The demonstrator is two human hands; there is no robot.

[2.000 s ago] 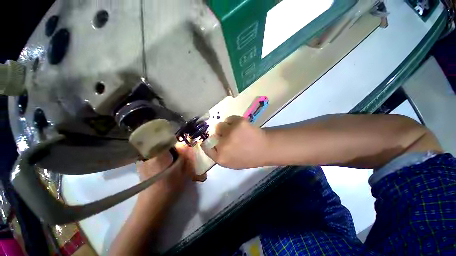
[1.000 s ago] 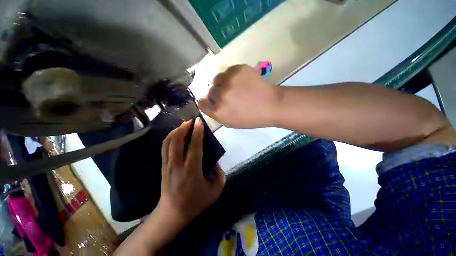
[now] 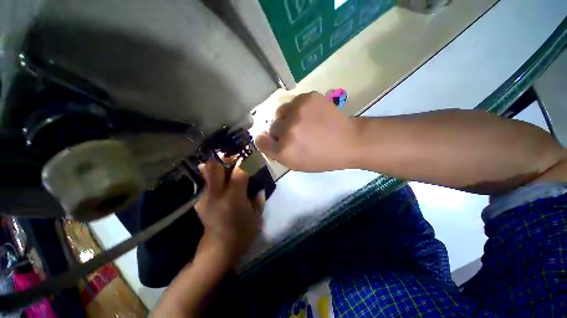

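Observation:
A dark garment piece point(image 3: 166, 239) lies on the bed left of and under my left hand, with a corner showing to the hand's right. My left hand point(image 3: 229, 202) is on this cloth, its fingertips close to the presser foot point(image 3: 235, 144). My right hand point(image 3: 314, 131) is curled on the bed just right of the foot; whether its fingers pinch anything is hidden. The cream needle plate area point(image 3: 264, 115) is brightly lit. The needle tip and the cloth edge under the foot cannot be made out.
The machine head point(image 3: 180, 56) fills the upper left, with a pale knob point(image 3: 93, 177) and a long curved bar point(image 3: 133, 239) in front. A green control panel point(image 3: 311, 37) stands above. A pink and blue tool point(image 3: 337, 97) lies behind my right hand. Brown plastic-covered surface point(image 3: 118, 298) at lower left.
The dark cloth came into clear view after the first frame. Since the second, my left hand has moved up to the foot, with its fingers more bent. My right hand stays beside the foot.

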